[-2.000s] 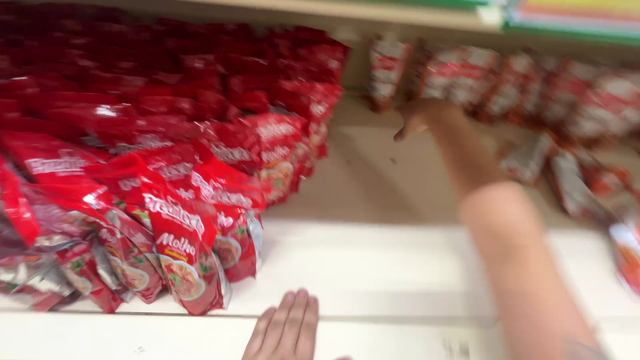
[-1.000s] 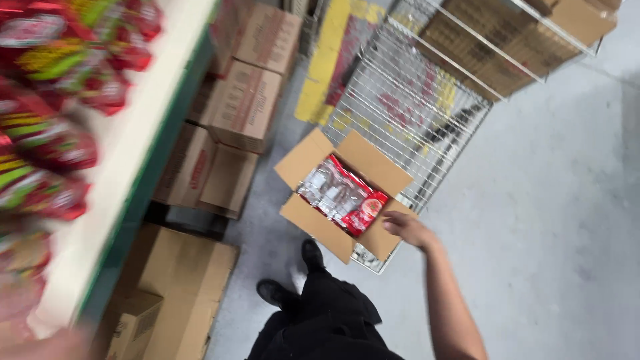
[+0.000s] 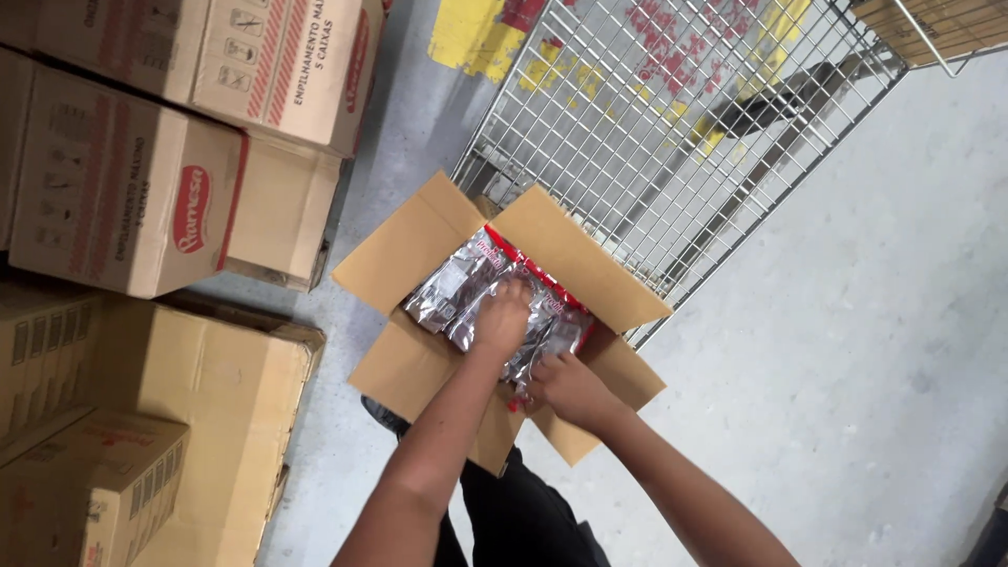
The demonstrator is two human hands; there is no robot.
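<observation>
An opened cardboard box (image 3: pixel 583 260) with its flaps spread sits at the near end of a wire cart. Inside it lie several silver-backed sauce pouches (image 3: pixel 451 285) with red edges. My left hand (image 3: pixel 504 315) rests on the middle pouches, fingers bent over the foil. At the box's near right side, my right hand (image 3: pixel 568 387) touches the end of a pouch; its fingertips are partly hidden, and whether either hand grips a pouch is not clear.
The wire cart (image 3: pixel 630 118) extends to the upper right, with a cardboard carton (image 3: pixel 945 27) at its far end. Closed cartons (image 3: pixel 118 181) are stacked at the left. A large open carton (image 3: pixel 228 394) holding a smaller box (image 3: pixel 118 472) stands lower left. My shoe (image 3: pixel 382 413) is beside the box.
The view has swung from the shelf of red pouches down to the open box. Both my hands are now inside the box; one second ago my right hand was at its right flap.
</observation>
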